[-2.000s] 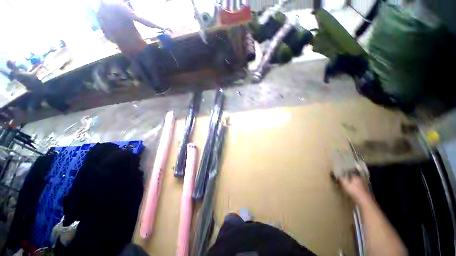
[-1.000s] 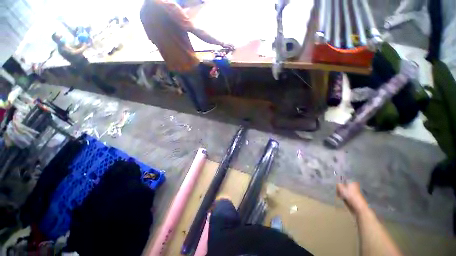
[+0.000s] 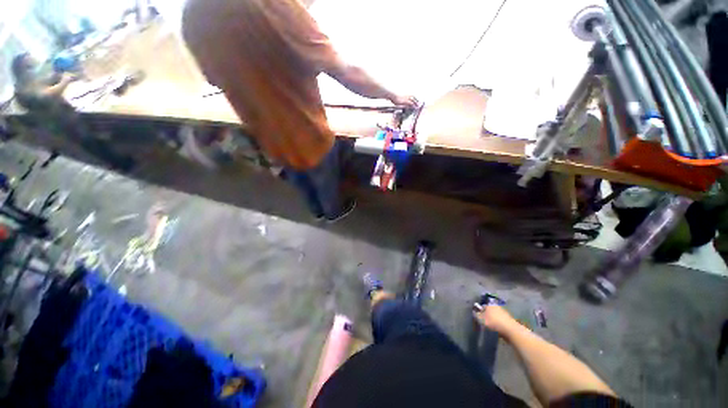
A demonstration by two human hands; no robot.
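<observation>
My right hand [image 3: 493,315] is low at centre right, arm stretched forward and fingers curled. A small dark and bluish-white thing [image 3: 488,300] shows at its fingertips. The blur hides whether it is held or lies behind the hand. My left hand is not in view. My left foot [image 3: 373,285] is in front of me on the grey floor. A pink roll [image 3: 334,351] and a dark wrapped roll [image 3: 419,275] lie near my legs.
A person in an orange top [image 3: 267,80] stands at the long cutting table [image 3: 471,149], a hand on a cutting device [image 3: 397,143]. Metal tubes sit in an orange holder [image 3: 666,166]. A blue plastic pallet [image 3: 104,343] bears black cloth at left. A wrapped roll [image 3: 638,247] leans at right.
The view has moved forward, so the table and the person in orange look nearer. The cardboard and rolls have slid down and mostly out of view. My right hand now shows nearer the centre.
</observation>
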